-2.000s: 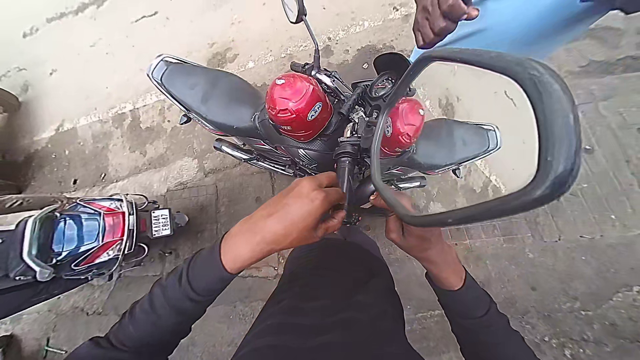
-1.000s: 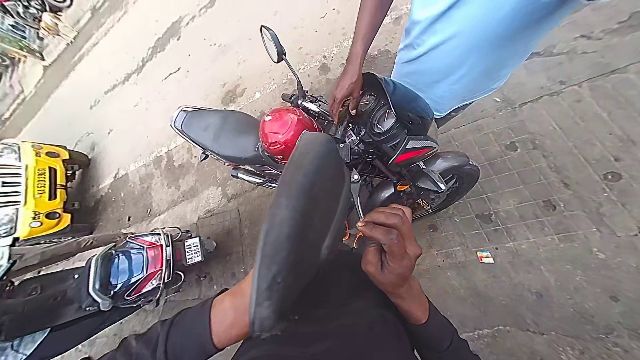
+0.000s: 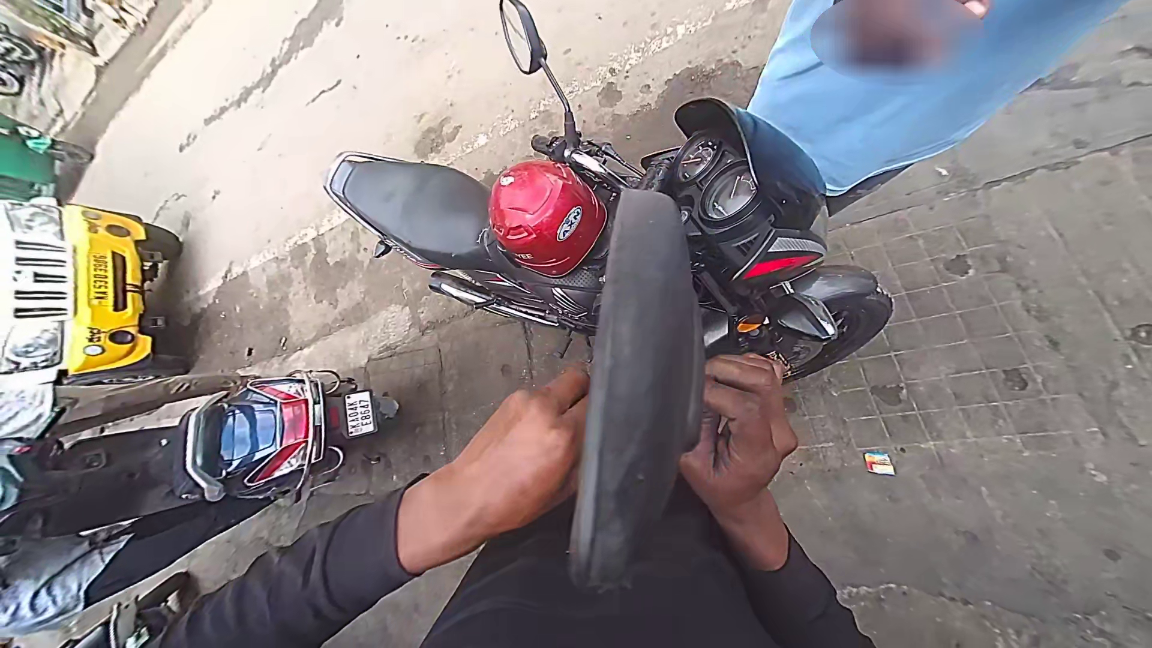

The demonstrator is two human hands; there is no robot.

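Note:
A black motorcycle rear-view mirror (image 3: 639,387), seen from its dark edge, stands close to the camera between my hands. My left hand (image 3: 531,450) is at its left side with curled fingers, its fingertips hidden behind the mirror housing. On the other side, my right hand (image 3: 742,427) has bent fingers near the front of the motorcycle; whether it grips anything does not show. Behind the mirror is the motorcycle, with a red helmet (image 3: 547,218) in front of its black seat (image 3: 409,205). Its round gauges (image 3: 731,193) and second mirror (image 3: 522,36) lie farther off.
A person in light blue clothing (image 3: 891,90) stands beyond the front of the motorcycle. A parked scooter (image 3: 279,432) and a yellow vehicle (image 3: 108,288) are on the left. A small colourful packet (image 3: 878,463) lies on the paving.
The other person's hand, on the handlebar area one second ago, has moved off it. The near mirror showed its glass two seconds ago and now shows its edge. The view has shifted.

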